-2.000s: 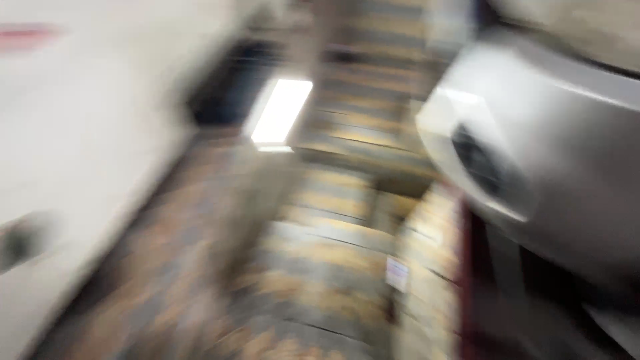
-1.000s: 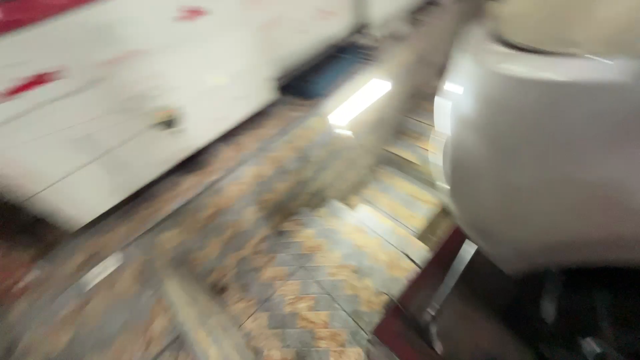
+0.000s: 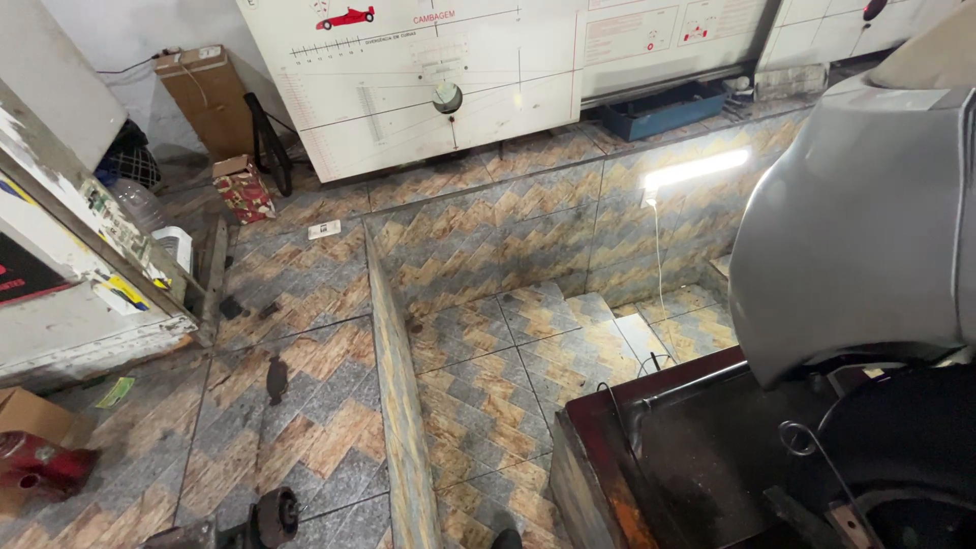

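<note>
Neither my left hand nor my right hand shows in the head view. On the right stands a grey car's bumper [image 3: 854, 206], above a dark red metal ramp [image 3: 663, 389]. A lit tube lamp [image 3: 698, 169] with a white cord is on the tiled wall of a sunken pit. A white wheel alignment board [image 3: 427, 91] with printed scales and a round knob stands at the top. At the bottom left lies a dark metal part with a round end [image 3: 276, 517]. The tip of a dark shoe [image 3: 506, 540] shows at the bottom edge.
Tiled steps [image 3: 480, 381] lead down into the pit beside a raised tiled edge [image 3: 398, 412]. A blue tray [image 3: 665, 110] lies by the far wall. Cardboard boxes [image 3: 206, 99] and a red metal object [image 3: 46, 461] are at left. A bent metal rod [image 3: 827, 457] rises near the ramp.
The view has swung a good deal and is now sharp; more of the floor on the left shows. No hand is seen in the earlier, blurred frames.
</note>
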